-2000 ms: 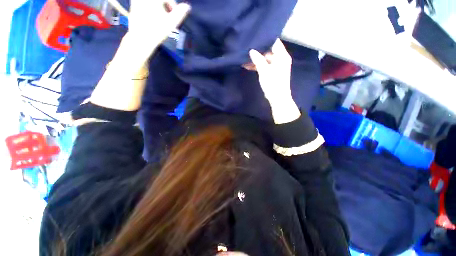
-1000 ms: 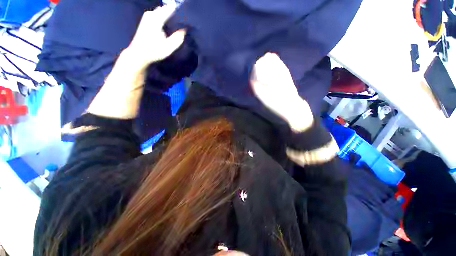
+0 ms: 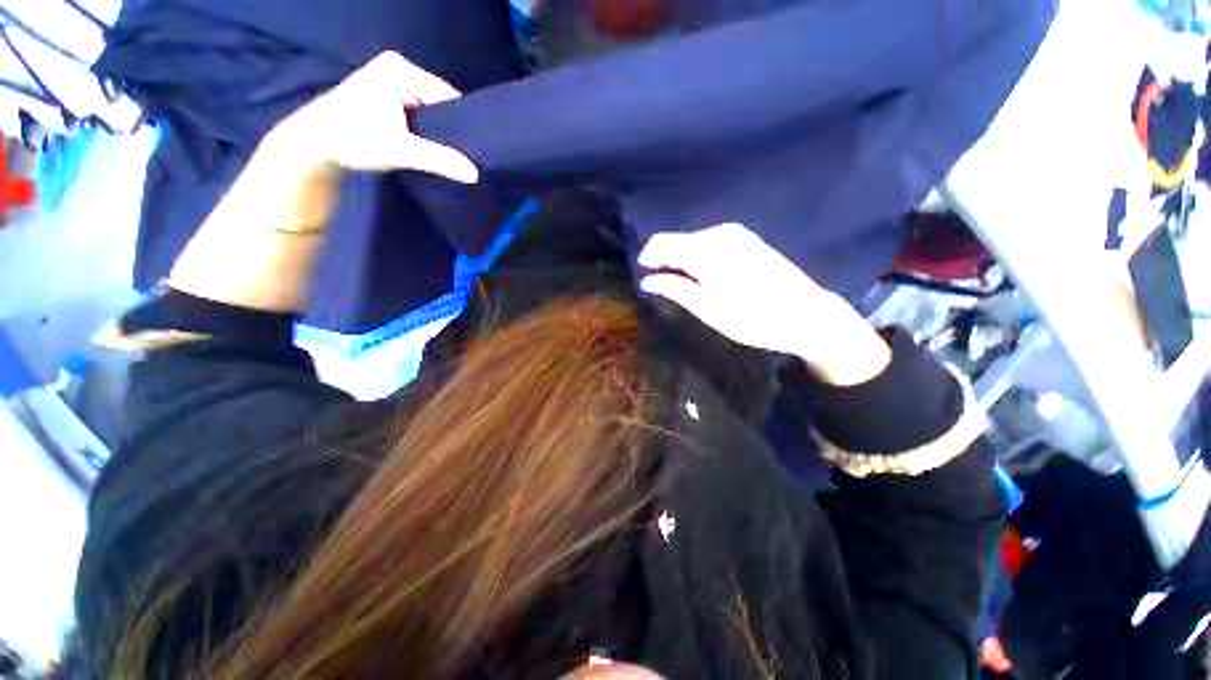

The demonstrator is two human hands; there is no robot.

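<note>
A large navy garment panel (image 3: 744,106) stretches across the upper middle, from my left hand over to the white table edge at the right. My left hand (image 3: 379,126) grips its left end between thumb and fingers. My right hand (image 3: 744,286) is at the panel's lower edge, fingers curled together; whether it pinches cloth is hidden. A navy garment bundle (image 3: 279,67) lies at the upper left, behind and below my left hand.
The white table (image 3: 1049,199) runs down the right side, with a smartphone (image 3: 1159,295) and a round black item with an orange and yellow edge (image 3: 1170,126). Blue plastic (image 3: 385,326) shows below the bundle. A red stool (image 3: 13,179) is at the far left edge.
The panel is now drawn out flatter to the left, with its end in my left hand. My right hand has moved down and slightly right. The view has shifted.
</note>
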